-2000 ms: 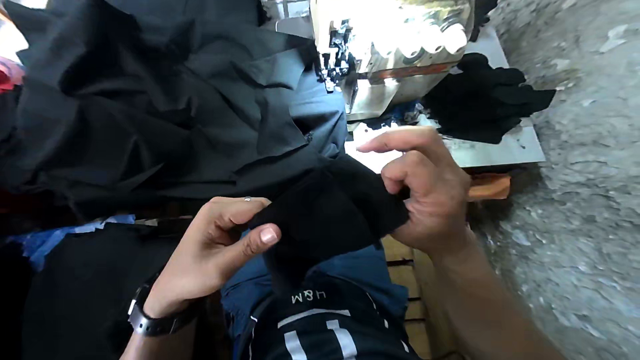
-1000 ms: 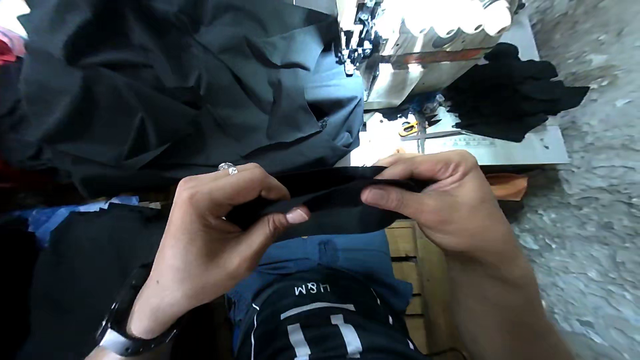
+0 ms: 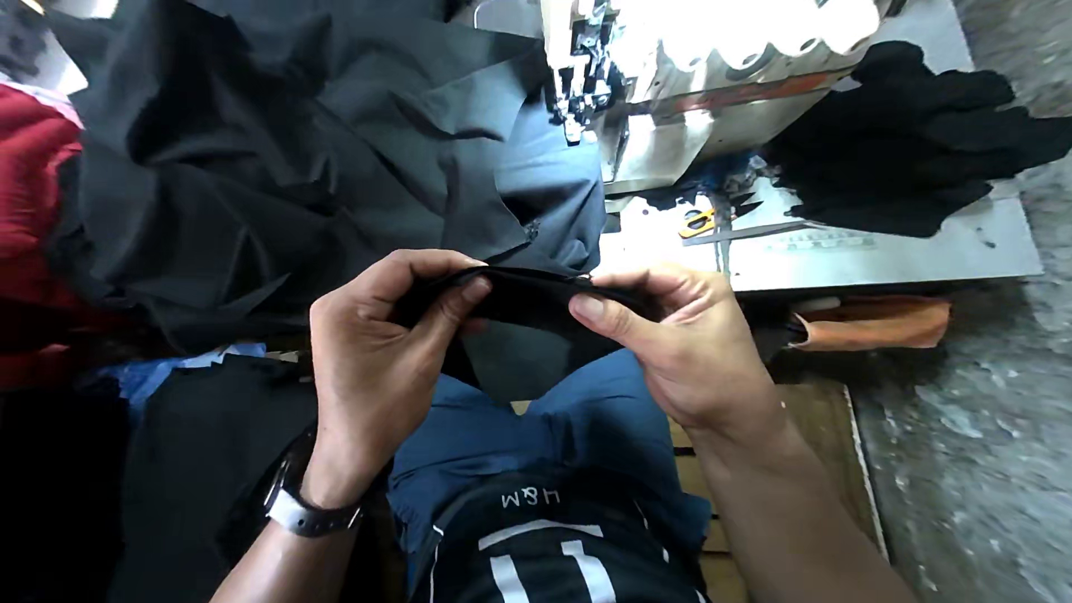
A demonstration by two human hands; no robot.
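A small piece of black fabric (image 3: 536, 306) is stretched between my two hands above my lap, its upper edge roughly level. My left hand (image 3: 381, 343) pinches its left end between thumb and fingers. At the right end, my right hand (image 3: 682, 335) grips the edge with the thumb on top. Part of the fabric hangs down between the hands. Just beyond them lies a large heap of dark grey cloth (image 3: 335, 167), which reaches the presser foot area of an industrial sewing machine (image 3: 662, 151).
Yellow-handled thread snips (image 3: 697, 222) and a metal blade-like tool (image 3: 745, 233) lie on the machine table (image 3: 888, 268). A stack of black fabric pieces (image 3: 913, 142) rests at its right. An orange pouch (image 3: 879, 322) sits under the table edge. Red cloth (image 3: 33, 226) is at far left.
The black piece, spread out flat two seconds ago, is now held by its edge in both hands. My right hand's index finger, raised earlier, has closed onto the fabric.
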